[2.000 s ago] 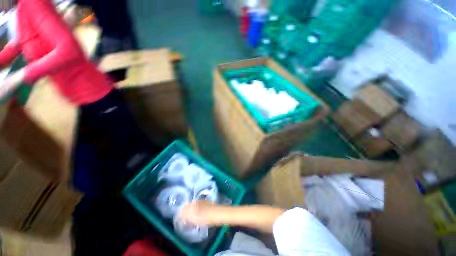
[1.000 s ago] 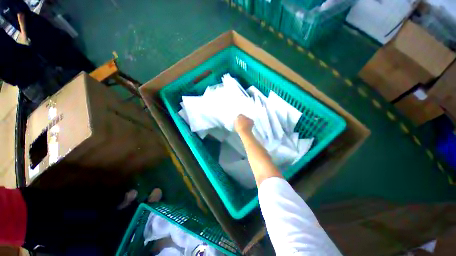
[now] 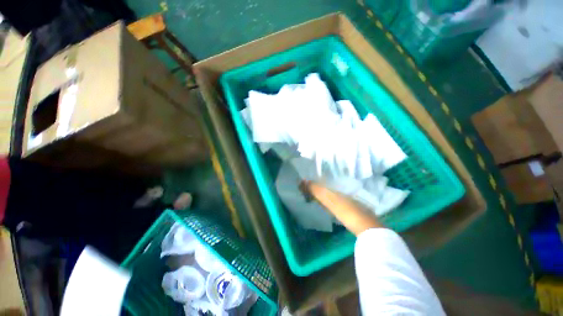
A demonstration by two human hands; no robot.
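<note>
The large green liner crate [image 3: 426,179] sits inside a big carton. It holds many white folded pieces [image 3: 315,126], heaped towards its back and middle. My right hand [image 3: 318,192] is inside the crate, at the paler pieces in its front left part. The fingers are blurred, and I cannot tell whether they grip a piece. My left hand is not in view. A blurred white flat thing [image 3: 95,284] shows at the lower left; what holds it is not visible. The smaller green product crate [image 3: 237,259] holds round white bagged products [image 3: 185,282] at the bottom.
The carton rim [image 3: 219,123] surrounds the liner crate. A closed brown carton [image 3: 105,92] with a dark opening stands at left, near a wooden stool [image 3: 148,28]. A person's dark-clothed body [image 3: 74,203] and feet show at left. Brown boxes [image 3: 515,133] and a blue item [image 3: 549,241] are at right.
My right hand has moved from the top of the white heap to the paler pieces nearer the front. The crates sit higher or further right in view. The white flat thing has appeared at lower left.
</note>
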